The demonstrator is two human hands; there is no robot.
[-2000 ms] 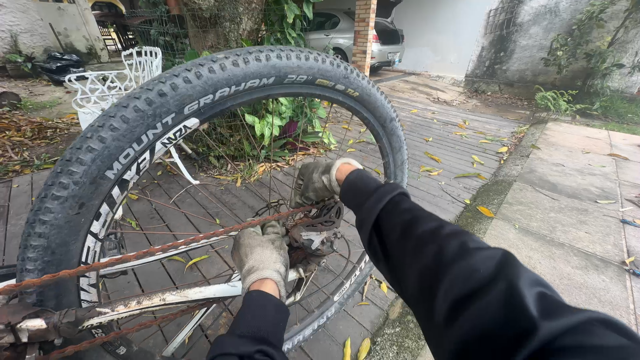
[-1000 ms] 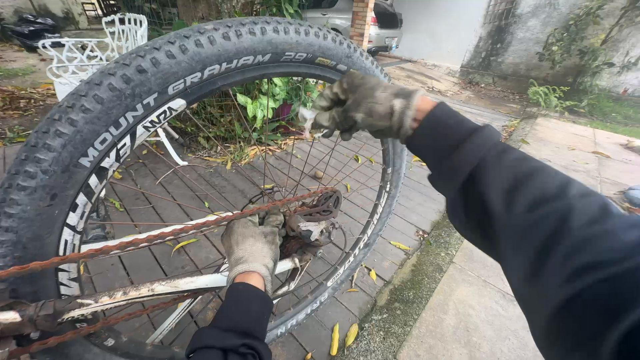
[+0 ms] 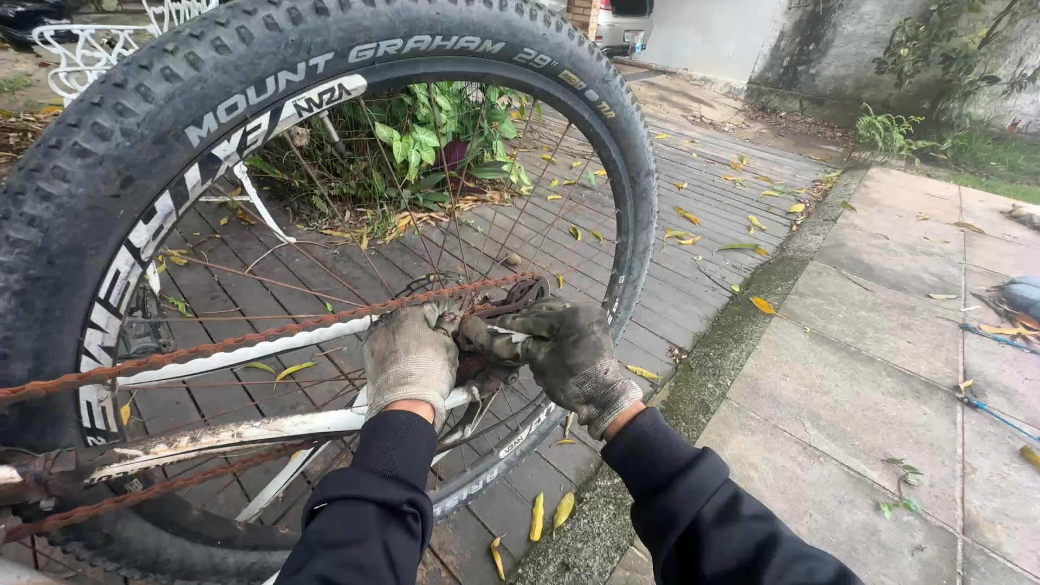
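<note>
A mountain bike's wheel with a knobby black tyre (image 3: 439,45) fills the left and centre, crossed by a rusty chain (image 3: 268,333) and the white, worn frame tubes (image 3: 236,435). My left hand (image 3: 412,357), in a dirty work glove, is at the wheel's hub, its fingertips by the chain; what they grip is hidden. My right hand (image 3: 573,357), gloved too, is just right of it at the rusty rear derailleur (image 3: 520,296). Its fingers are bent around something small and whitish that I cannot identify. The fingertips of both hands nearly meet.
Wooden decking (image 3: 707,195) with fallen leaves lies beyond the wheel. A mossy concrete curb (image 3: 731,341) borders stone paving (image 3: 861,366) at right, where blue cord (image 3: 999,418) lies. A white metal chair (image 3: 89,53), leafy plants (image 3: 431,146) and a parked car (image 3: 624,24) are behind.
My right hand was raised near the tyre's upper right a second ago, holding something whitish; it has come down to the hub area beside my left hand. My left hand has stayed by the hub.
</note>
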